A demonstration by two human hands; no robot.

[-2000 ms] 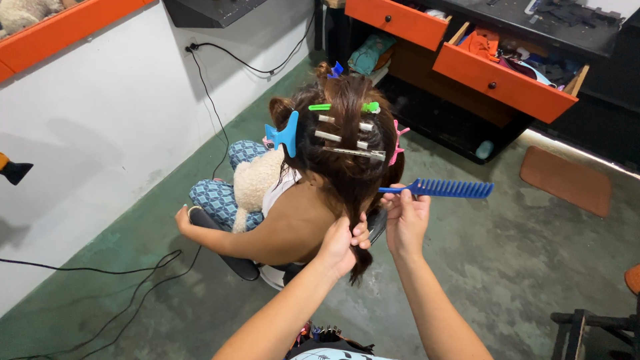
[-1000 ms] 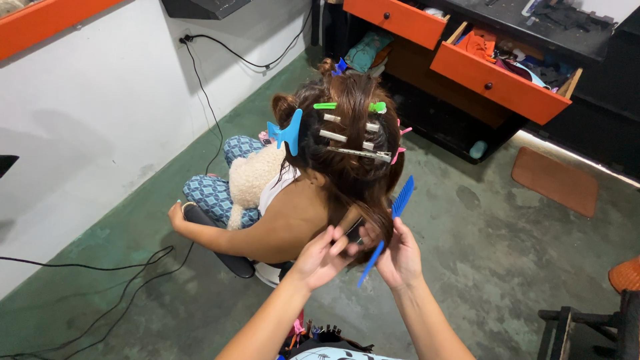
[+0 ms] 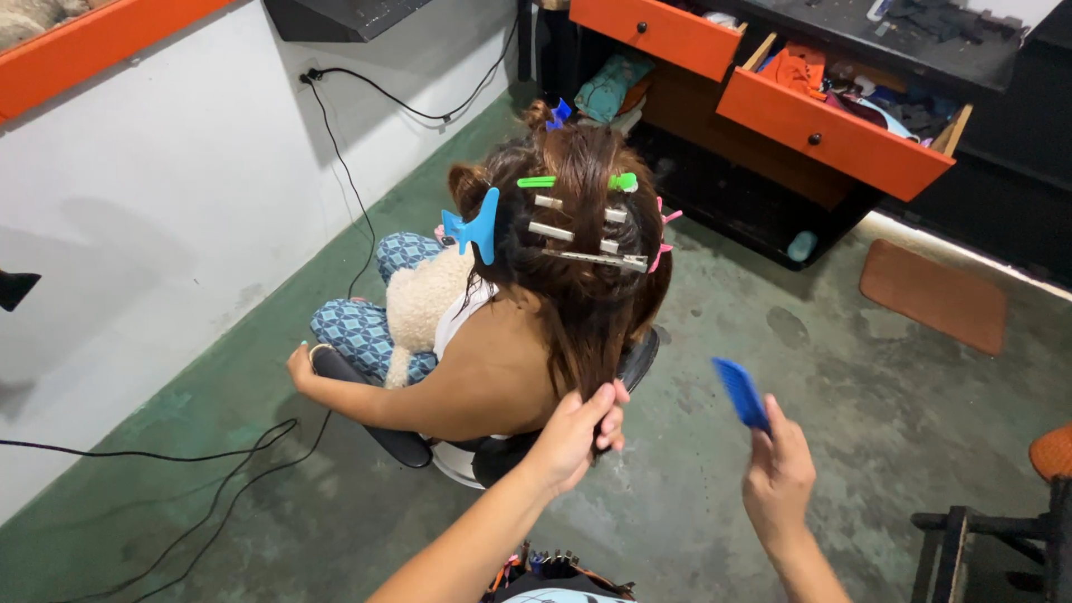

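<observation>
A seated person's long brown hair point(image 3: 590, 335) hangs down the back, and my left hand point(image 3: 578, 435) is closed around its lower ends. My right hand point(image 3: 779, 469), off to the right and apart from the hair, grips a blue comb point(image 3: 741, 392) whose toothed end points up and left. On the head sit a green clip point(image 3: 536, 182), several silver clips point(image 3: 550, 231), a long metal clip point(image 3: 599, 259), a light blue butterfly clamp point(image 3: 479, 227) at the left, a pink clamp point(image 3: 663, 243) at the right and a dark blue clip point(image 3: 559, 114) on top.
The person sits in a black salon chair point(image 3: 381, 419) with a cream plush thing point(image 3: 423, 293) on the lap. Black cables point(image 3: 243, 469) cross the floor at left. Open orange drawers point(image 3: 829, 130) stand ahead, a brown mat point(image 3: 934, 295) lies right, and dark furniture point(image 3: 988, 526) is at lower right.
My right hand has moved right, away from the hair, carrying the comb. My left hand, with fingers spread near the hair one second ago, is now closed on the ends.
</observation>
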